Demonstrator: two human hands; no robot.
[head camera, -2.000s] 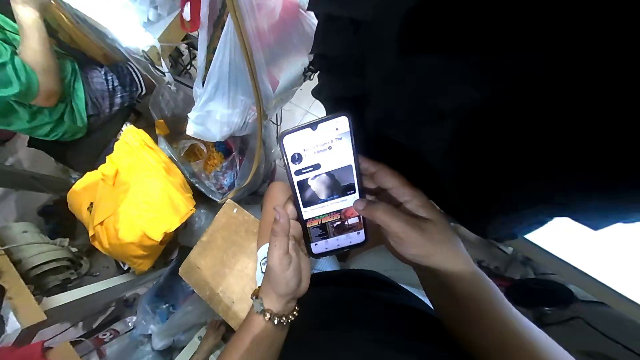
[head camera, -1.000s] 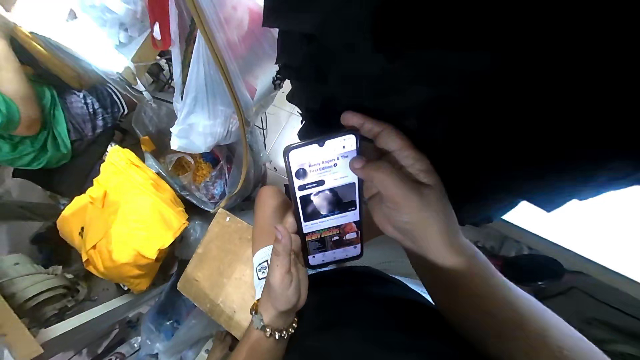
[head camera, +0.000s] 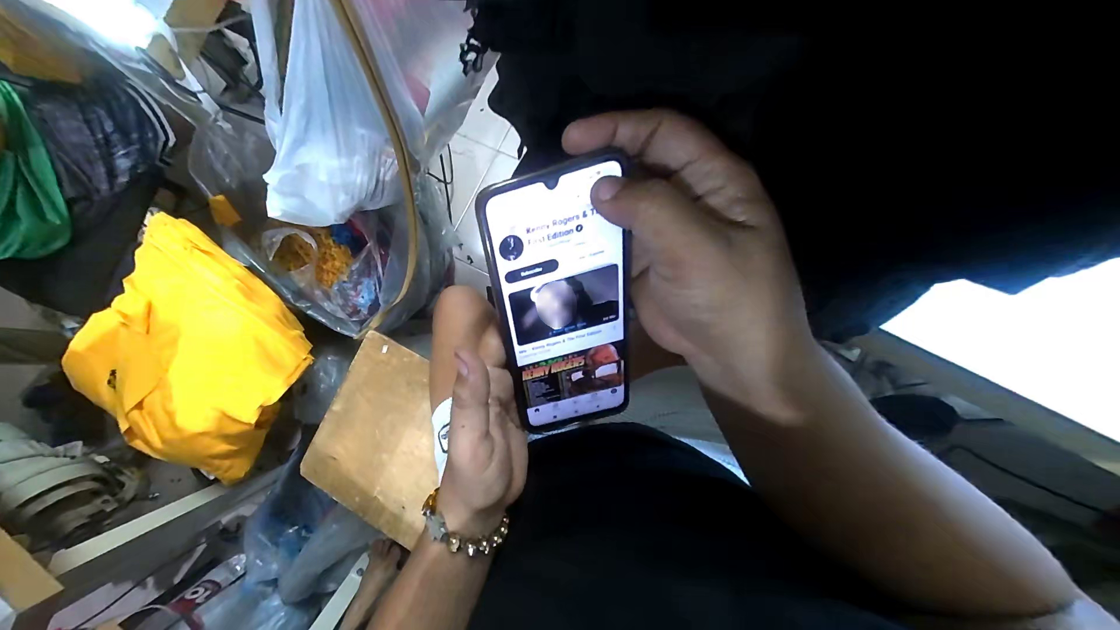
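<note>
A smartphone (head camera: 560, 297) in a dark case stands tilted near the middle of the view, its lit screen showing a page with a video list. My left hand (head camera: 481, 437), with a beaded bracelet on the wrist, supports the phone along its lower left edge; its fingers are largely hidden behind the phone. My right hand (head camera: 700, 236) is at the upper right of the phone, thumb over the top right of the screen and index finger extended behind the top edge. Whether the right hand bears any of the phone's weight is not clear.
Yellow folded cloth (head camera: 192, 350) lies at the left, beside a clear plastic bag of scraps (head camera: 328, 262). A white plastic bag (head camera: 328, 131) hangs above. A wooden board (head camera: 376, 437) sits left of my left hand. Black fabric (head camera: 787, 105) fills the upper right.
My right hand has moved from the lower right edge of the phone up to its top right corner. The left hand keeps its hold. The view has shifted somewhat.
</note>
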